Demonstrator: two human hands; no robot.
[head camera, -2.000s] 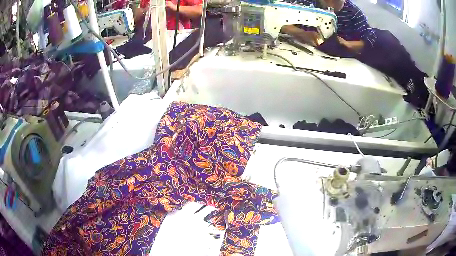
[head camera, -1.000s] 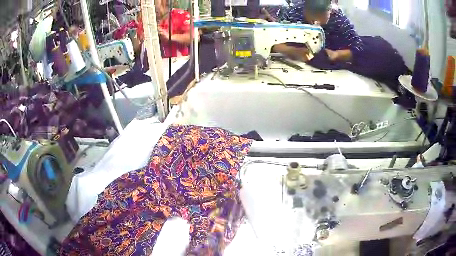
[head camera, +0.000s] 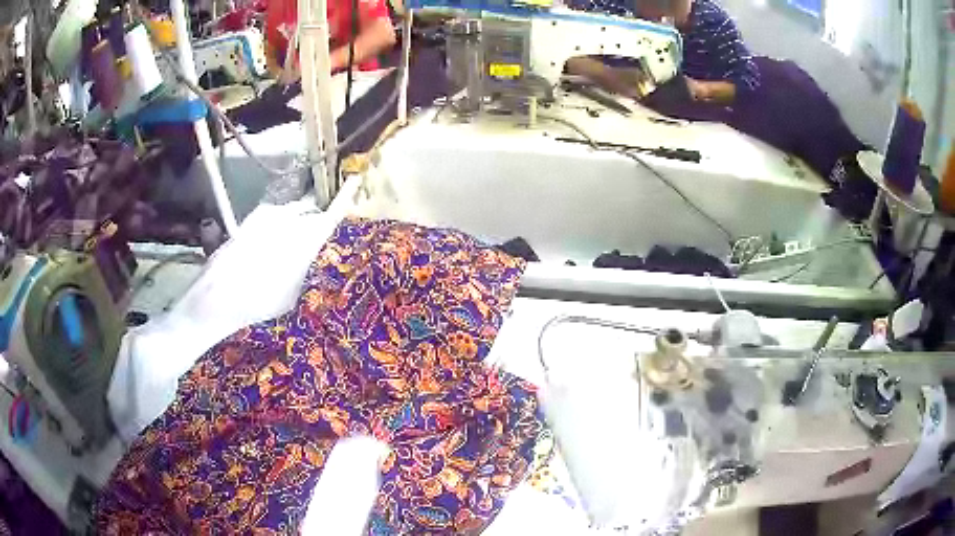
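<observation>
A purple panel with an orange floral print (head camera: 398, 345) lies spread on the white table, its far end near the table's back edge. White fabric (head camera: 225, 283) lies under and left of it, and a white piece (head camera: 346, 484) shows at the bottom of the print. The cream-white sewing machine head (head camera: 796, 445) is at the lower right, cut off by the picture's edge; its needle area is hard to make out. Neither of my hands is in view.
Another machine head (head camera: 73, 325) stands at the left. Across the table's back edge is a neighbouring machine (head camera: 586, 47), with a person in a striped top (head camera: 723, 47) at it. A person in red (head camera: 361, 26) sits behind. A purple thread cone (head camera: 905, 147) stands at the right.
The view has shifted slightly. The printed panel's lower part lies changed, spread wider toward the machine, with a small light patterned patch now showing at its right edge.
</observation>
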